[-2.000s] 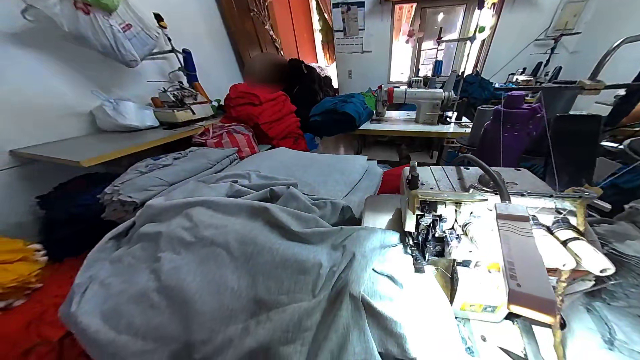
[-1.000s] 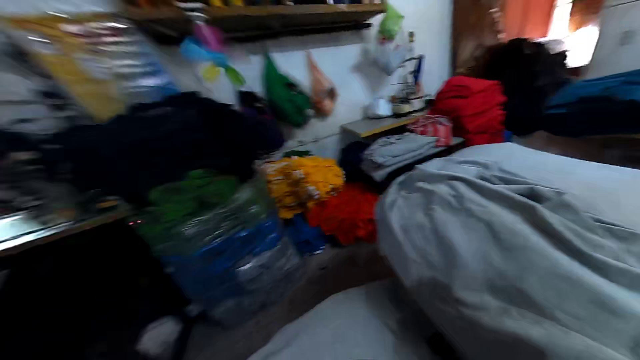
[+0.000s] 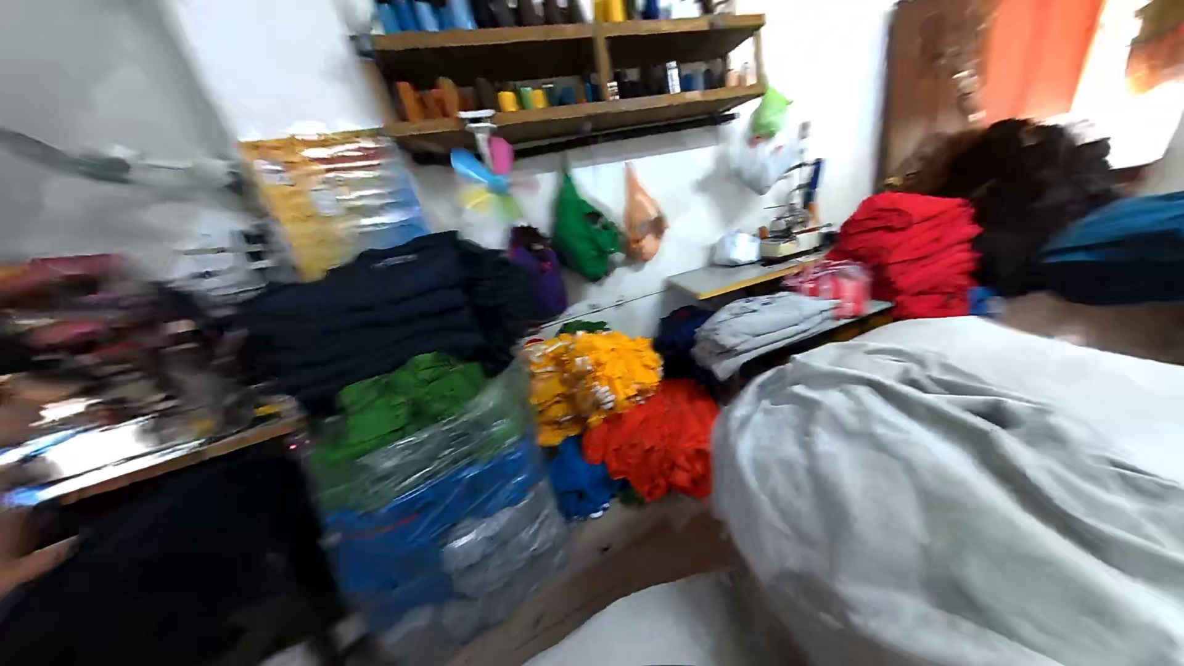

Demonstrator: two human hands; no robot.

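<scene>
Neither my left hand nor my right hand can be made out in the view. Nearest to me, a large heap of light grey fabric [image 3: 888, 481] covers the right side, its folds hanging over the near left edge. A pale rounded surface [image 3: 647, 629] lies low in the middle. Folded grey cloth [image 3: 763, 324] rests on a low shelf behind the heap, beside a tall stack of folded red fabric [image 3: 906, 250]. At the far left edge, blurred fingers [image 3: 32, 564] show by dark cloth; they seem to be another person's.
Clear plastic wraps blue and grey cloth [image 3: 444, 546], with green fabric [image 3: 398, 407] on top. Dark folded garments [image 3: 370, 305] stand behind it. Yellow [image 3: 592, 375] and orange-red cloth [image 3: 657, 439] are piled by the wall. A blurred worktable [image 3: 157, 462] is at left, a thread shelf [image 3: 573, 116] above.
The view has swung far to the left, so the sewing machine seen two seconds before is out of frame. The wall shelf and the left worktable have come into view.
</scene>
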